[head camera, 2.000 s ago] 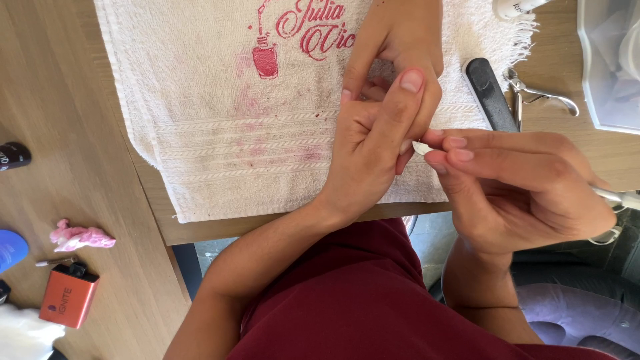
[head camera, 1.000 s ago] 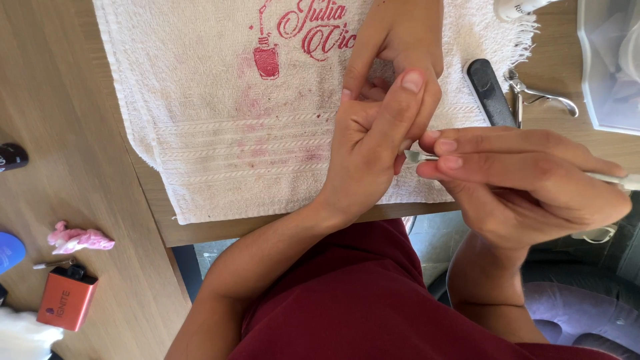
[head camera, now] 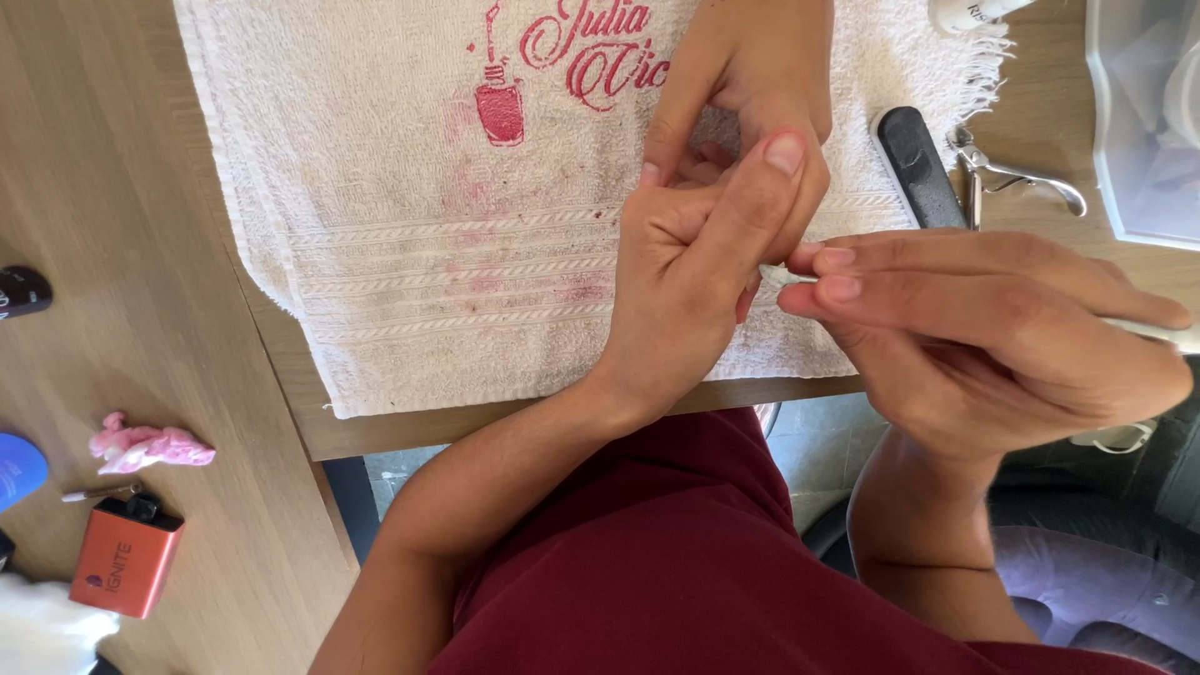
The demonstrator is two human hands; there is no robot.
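My left hand (head camera: 689, 272) grips the fingers of another person's hand (head camera: 769, 75), which reaches in from the top over a white terry towel (head camera: 422, 309) with red lettering and a nail polish bottle design. My right hand (head camera: 994, 319) holds a thin pale-handled tool (head camera: 1144, 328) between thumb and fingers. The tool's tip, with whitish material on it, is at a fingertip below my left hand's grip; the exact contact cannot be told. A black nail file (head camera: 917, 169) and metal cuticle nippers (head camera: 1022, 178) lie just above my right hand.
A clear plastic container (head camera: 1148, 141) stands at the upper right, near a white bottle (head camera: 975, 11). To the left on the wooden table (head camera: 141, 216) are a dark bottle (head camera: 21, 292), a crumpled pink piece (head camera: 150, 445), an orange box-shaped device (head camera: 128, 558) and white cotton (head camera: 47, 623).
My right hand has shifted and turned slightly around the other person's fingertip, the tool still in it. My left hand keeps its hold in all frames.
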